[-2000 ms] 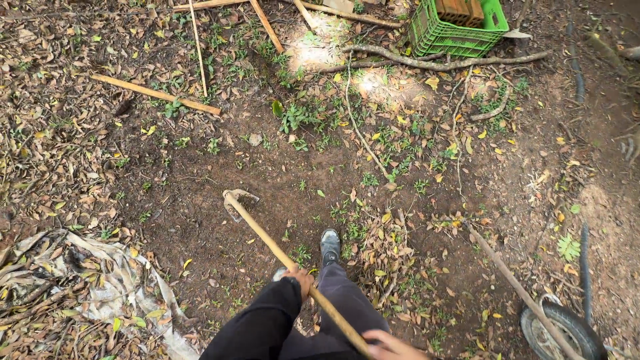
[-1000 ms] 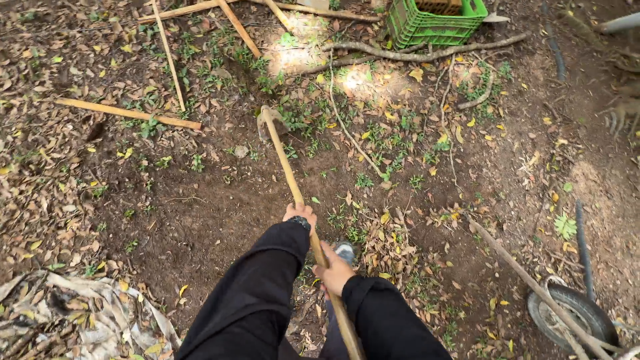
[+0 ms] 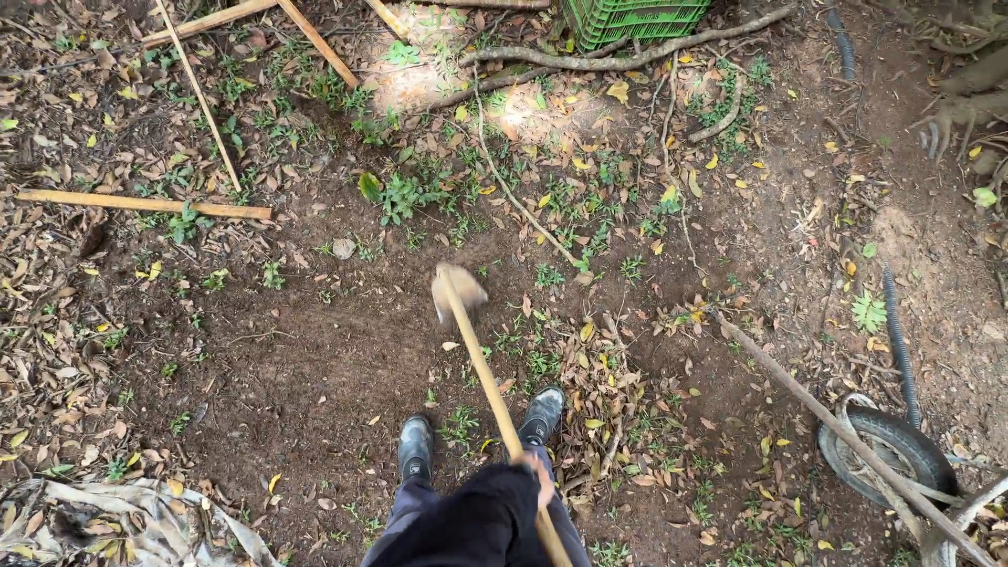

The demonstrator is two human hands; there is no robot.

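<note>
My left hand (image 3: 540, 479), at the end of a black sleeve, is closed around the wooden handle of a hoe (image 3: 490, 384). The handle slants from the bottom edge up and to the left. Its blurred metal head (image 3: 459, 296) is over bare brown soil, in front of my boots; whether it touches the ground I cannot tell. The left boot (image 3: 415, 449) and the right boot (image 3: 543, 413) stand on either side of the handle's line. My right hand is out of view.
Wooden strips (image 3: 146, 203) lie at upper left, and a green plastic crate (image 3: 634, 20) stands behind branches (image 3: 622, 61). A wheel (image 3: 886, 453) with a long pole (image 3: 819, 409) is at lower right. Crumpled pale sheeting (image 3: 150, 516) lies at lower left among dry leaves.
The hoe's head has come back towards my boots from farther out. My right hand, on the handle a second ago, has gone out of view. Both boots now show.
</note>
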